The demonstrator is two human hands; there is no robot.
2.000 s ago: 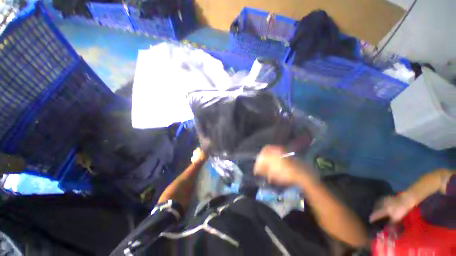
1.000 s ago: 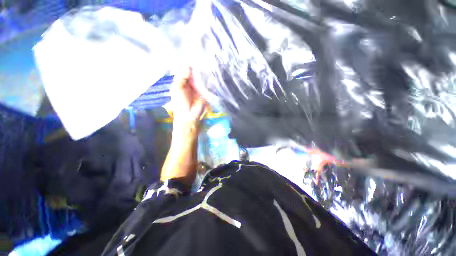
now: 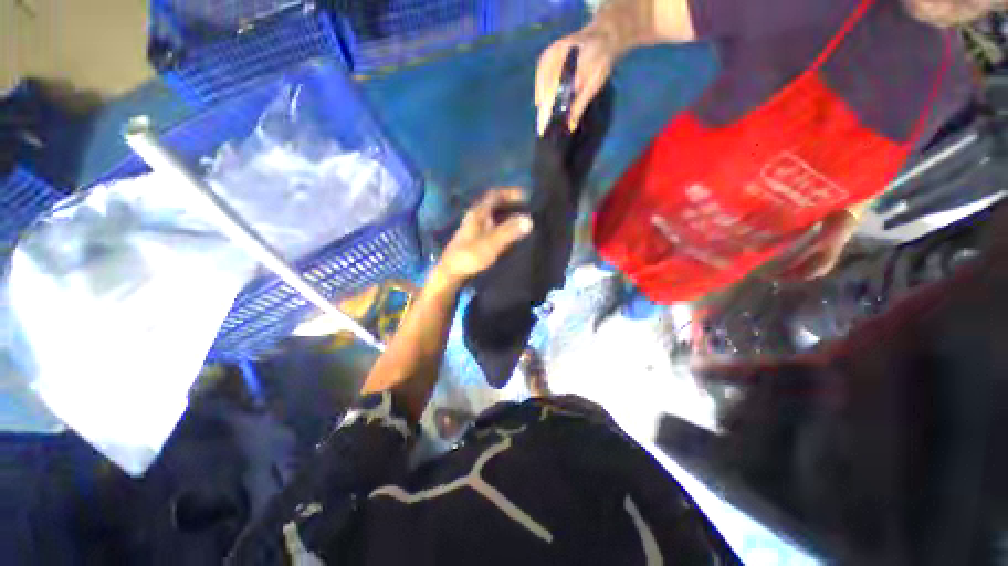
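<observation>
A dark garment (image 3: 547, 238) hangs upright in front of me, narrow and matt, with no shiny film seen on it. Another person's hand (image 3: 577, 77) holds its top at a black hanger. My left hand (image 3: 486, 234) has its fingers and thumb closed on the garment's left edge. My right hand is not visible. White poly bags (image 3: 127, 315) drape over a blue crate (image 3: 370, 249) at left.
A long pale pole (image 3: 238, 232) lies slanted across the crate. A person in a red apron (image 3: 752, 182) stands close at right. Glossy bagged garments (image 3: 884, 293) lie at the right. More blue crates (image 3: 249, 44) stand at the back left. Dark cloth (image 3: 238, 470) lies at lower left.
The view has turned right. The large shiny bagged garment has left my front, and a matt dark garment is there, held by the other person and my left hand. My left hand has left the white bags.
</observation>
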